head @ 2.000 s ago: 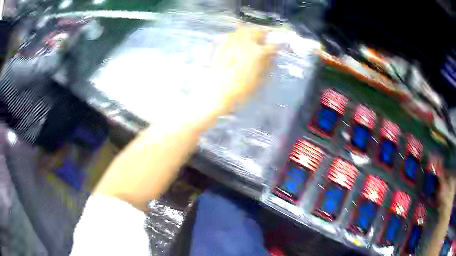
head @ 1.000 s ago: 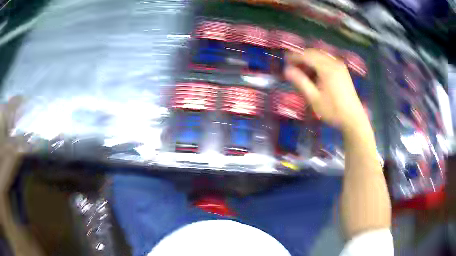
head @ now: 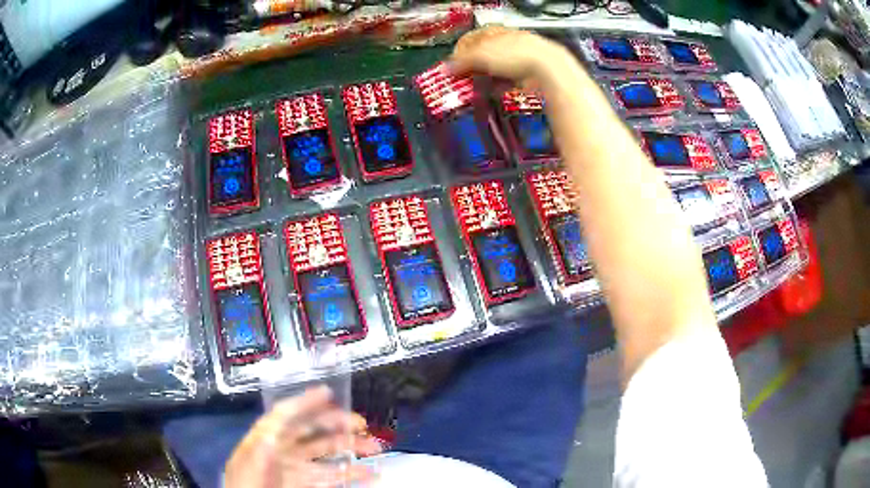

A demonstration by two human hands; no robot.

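Observation:
A clear tray [head: 360,212] of red keypad phones in two rows lies in front of me. My right hand [head: 501,57] reaches over it, its fingers closed on the key end of a phone [head: 474,141] in the back row. That phone is tilted and slightly blurred; whether it has left its pocket is unclear. My left hand [head: 303,443], cut by the bottom edge, holds a clear film or small cover [head: 320,376] at the tray's front edge. A small white label [head: 332,194] lies between the rows.
Silvery-clear stacked trays [head: 95,229] stand at left. A filled tray [head: 687,119] with sideways phones lies at right, a red object [head: 803,272] below it. Pale strips [head: 787,81] lie at far right. Cables and dark objects line the back.
The view has swung and steadied. My right hand has moved from above the tray's middle to the back-row phone. My left hand now shows at bottom centre with the clear film.

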